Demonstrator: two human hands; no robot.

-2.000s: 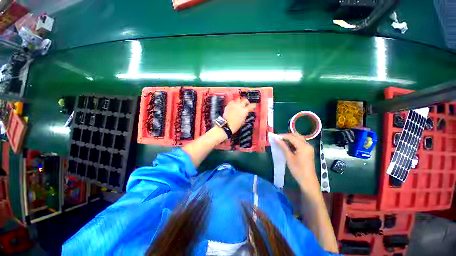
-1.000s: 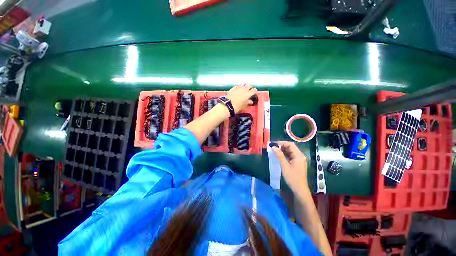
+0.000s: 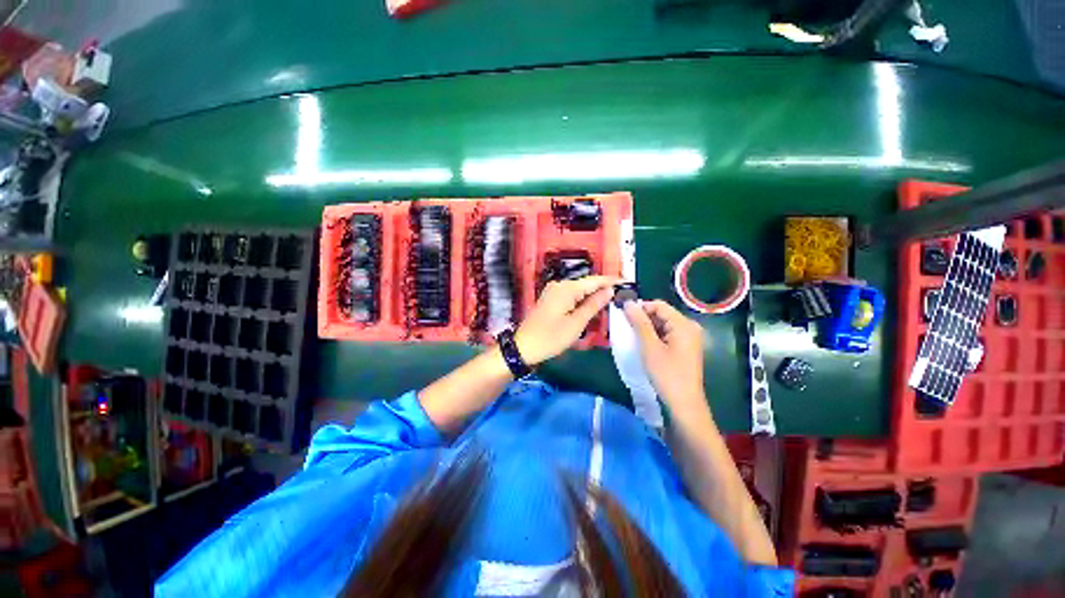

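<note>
My left hand (image 3: 551, 327), with a dark band on the wrist, reaches over the front right part of the coral parts tray (image 3: 397, 204). Its fingertips meet a small dark piece (image 3: 626, 292) at the tray's right edge; whether they pinch it is too small to tell. My right hand (image 3: 672, 350) holds the top of a pale adhesive strip (image 3: 628, 362), which hangs down toward my body. The tray holds rows of black wired modules (image 3: 430, 266) in its compartments. In the right compartment a small group (image 3: 578, 213) lies at the back and more modules (image 3: 569, 266) lie nearer.
A black pocket tray (image 3: 234, 333) lies left. A tape roll (image 3: 711, 279), punched strip (image 3: 759, 376), box of yellow bands (image 3: 816, 250), blue container (image 3: 850, 317) and loose module (image 3: 795, 371) lie right. Beyond is a red-orange pocket tray (image 3: 993, 397) with a striped sheet (image 3: 958, 315).
My left hand has moved from the back of the tray's right compartment toward the front right and now meets my right hand at the strip's top. My right hand has risen slightly.
</note>
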